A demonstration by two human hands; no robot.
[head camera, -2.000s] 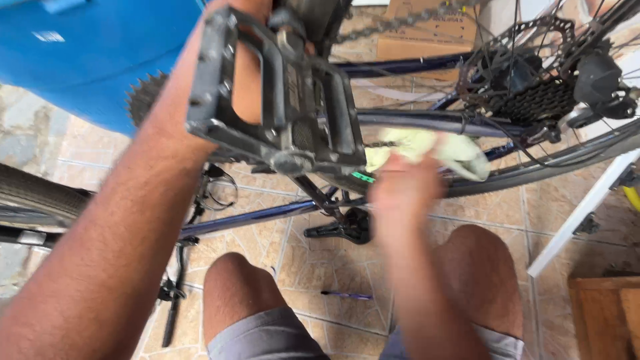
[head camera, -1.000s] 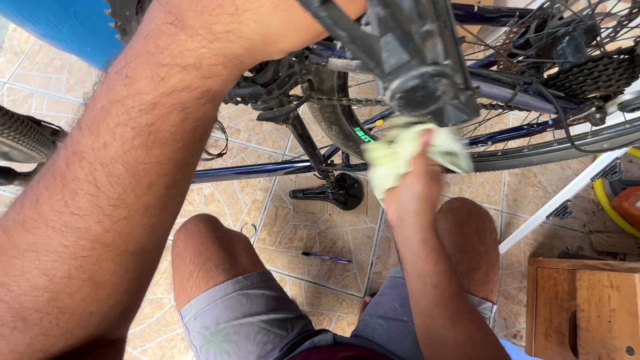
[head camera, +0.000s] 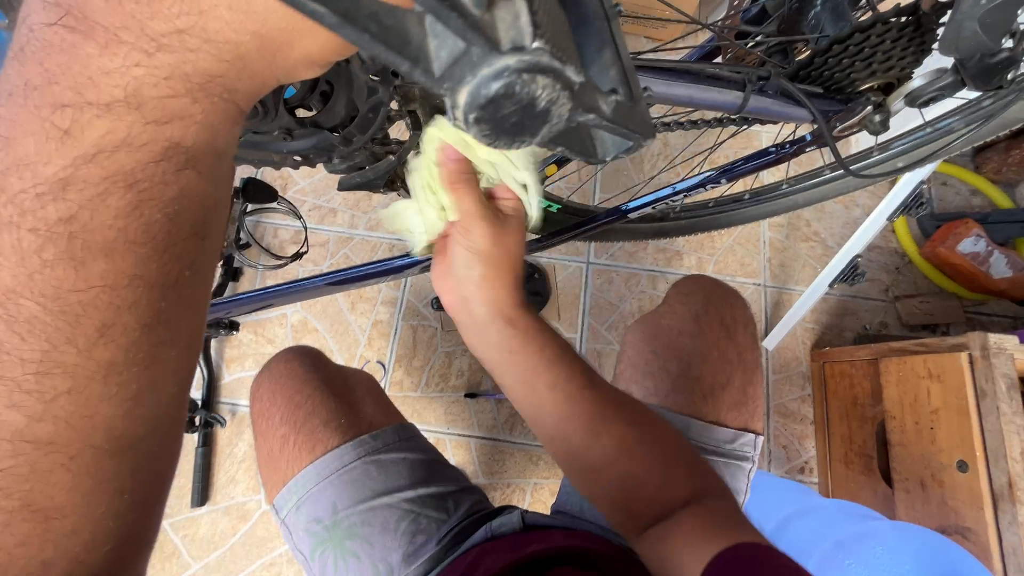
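My right hand is shut on a pale yellow cloth, pressed near the chain beside the crankset. Just above the cloth is a black bicycle pedal, close to the camera. The bicycle lies overturned, its dark blue frame tube crossing below the hand. To the left are the dark chainrings; the rear cassette and rear tyre are on the right. My left forearm reaches up the left side; part of my left hand shows behind the pedal, its fingers hidden.
A black saddle is down near the tiled floor, where a thin pen-like item lies. The handlebar is at left. At right are a white metal bar, a yellow hose, a wooden cabinet and a blue surface.
My right hand, still holding the cloth, has moved left along the chain toward the chainrings. The view has shifted closer to the pedal.
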